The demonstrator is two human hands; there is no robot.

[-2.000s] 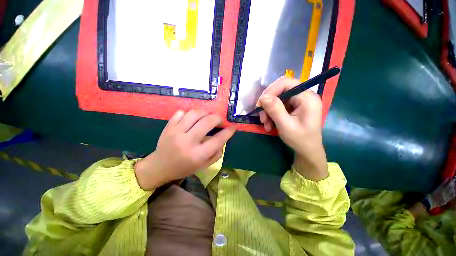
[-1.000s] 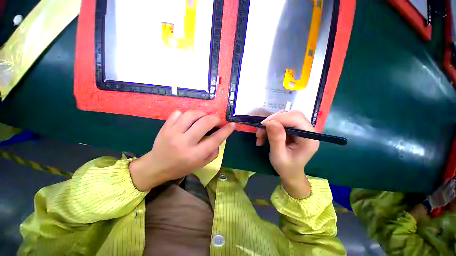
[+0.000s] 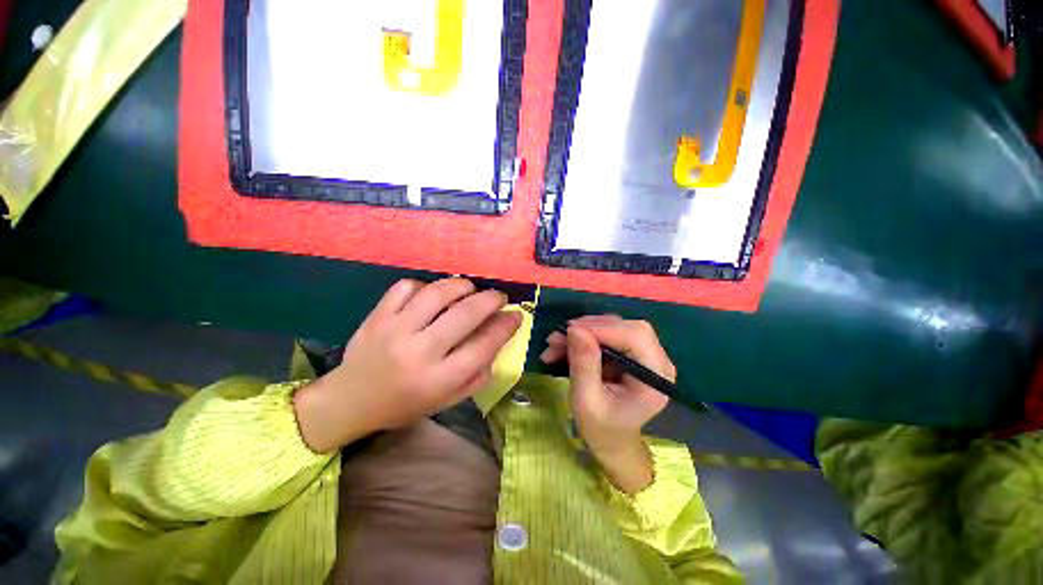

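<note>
My left hand is at the tray's front edge, its fingers on a pale yellow release liner strip with a black patch at its top. My right hand holds black tweezers just right of the strip; the tip points up-left and is small, and no piece can be made out on it. A red foam tray lies beyond both hands. It holds a left display module and a right display module, each with a black border and an orange-yellow flex cable.
A spare cream liner sheet lies at the left on the dark green mat. Another red tray shows at the top right. Another person's yellow sleeve is at the lower right. Yellow-black tape crosses the grey floor.
My right hand and the tweezers have moved from the right module's lower left corner down toward the liner strip. More of the strip shows at my left fingers. The tray appears slightly shifted in view.
</note>
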